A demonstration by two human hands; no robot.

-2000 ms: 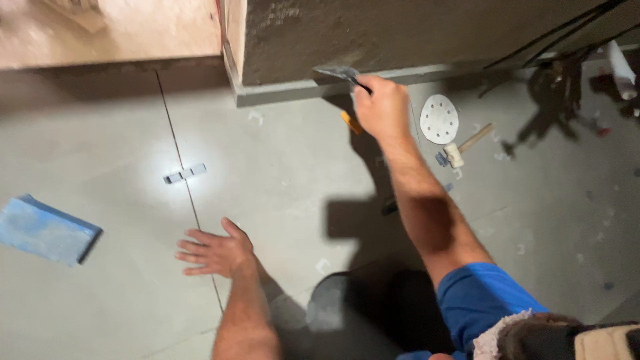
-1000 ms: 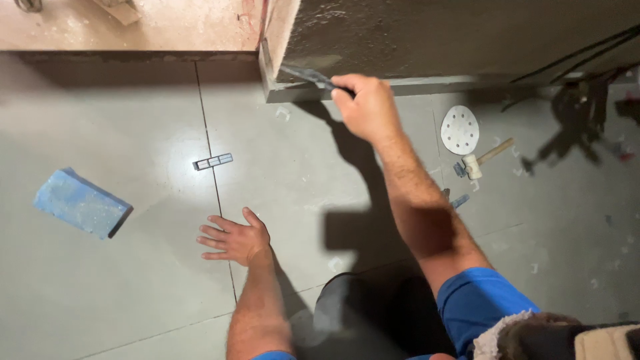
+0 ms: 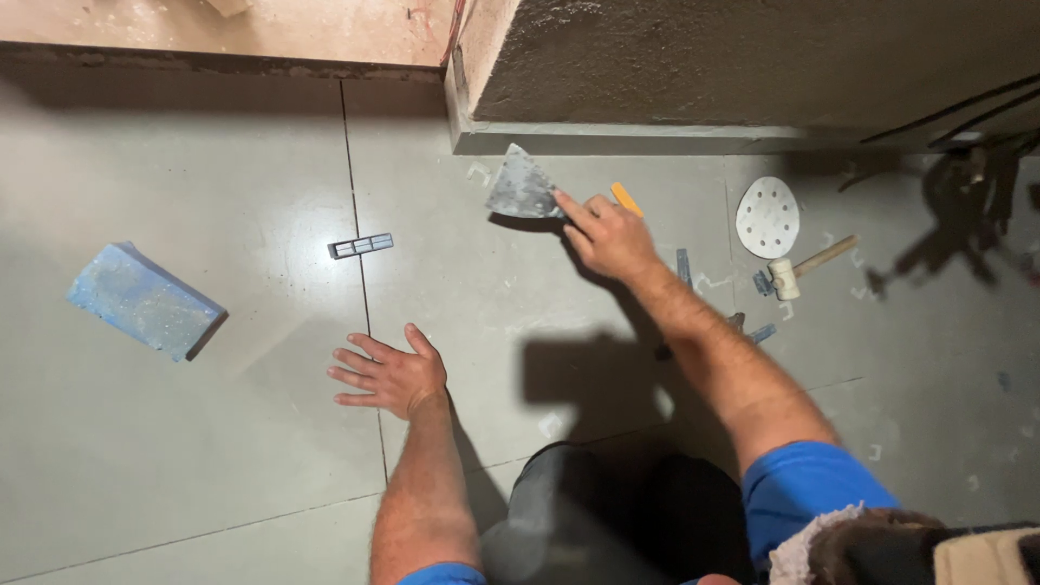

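Note:
My right hand (image 3: 609, 236) grips a putty knife, its broad, grey-smeared blade (image 3: 524, 185) pointing up and left over the floor tile, just below the tile skirting (image 3: 601, 140) at the wall's foot. The knife's handle is mostly hidden under my fingers. My left hand (image 3: 394, 372) rests palm down with fingers spread across a dark tile joint and holds nothing. A small grey slotted plastic piece (image 3: 361, 245) lies across that joint above it. To the left is a blue sponge-like block (image 3: 146, 301) with pale dust on it.
An orange strip (image 3: 626, 199) lies beyond my right hand. Farther right are a perforated white sanding disc (image 3: 768, 218), a white-headed mallet (image 3: 784, 279) and small blue-grey pieces (image 3: 684, 266). The rough wall (image 3: 691, 65) meets the skirting. Dark cables (image 3: 959, 114) run at the upper right.
The putty knife has moved from the skirting's left corner down and right, and its blade now shows broadside. My left hand stays spread on the floor.

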